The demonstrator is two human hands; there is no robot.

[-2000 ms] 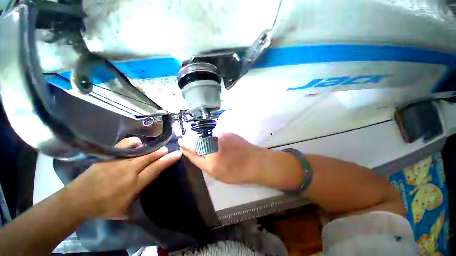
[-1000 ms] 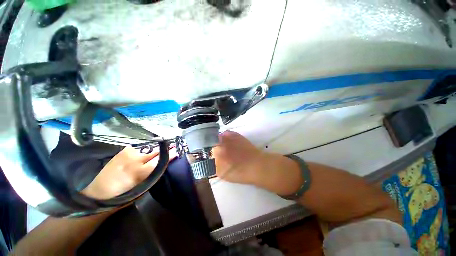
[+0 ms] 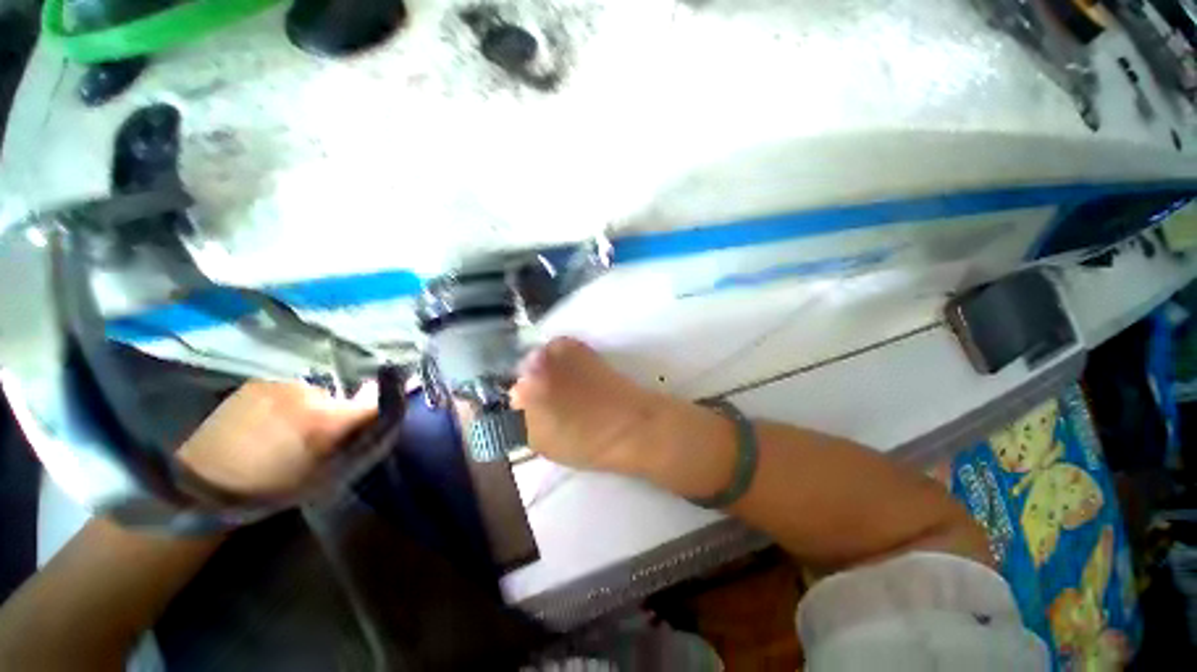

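The white sewing machine head (image 3: 814, 282) with a blue stripe fills the upper view. My left hand (image 3: 269, 440) lies at the needle area behind the curved metal guard (image 3: 79, 381), partly hidden by it; its fingertips are blurred. My right hand (image 3: 578, 407) is beside the tension dial (image 3: 496, 431), fingers bent and their tips hidden. Navy cloth (image 3: 427, 473) and a narrow brown facing strip (image 3: 505, 512) run from the needle area toward me. A dark panel (image 3: 282, 578) lies below my left hand. The needle and presser foot cannot be made out.
A small dark block (image 3: 1011, 322) sits on the machine table at right. A green ring (image 3: 158, 33) lies on top of the machine head. Blue butterfly-patterned cloth (image 3: 1050, 499) is at lower right. The table's front edge (image 3: 656, 567) runs below my right forearm.
The view has shifted, showing more of the machine's top and the green ring. My left hand now sits farther left, behind the guard. My right hand stays beside the dial. More of the strip shows below the dial.
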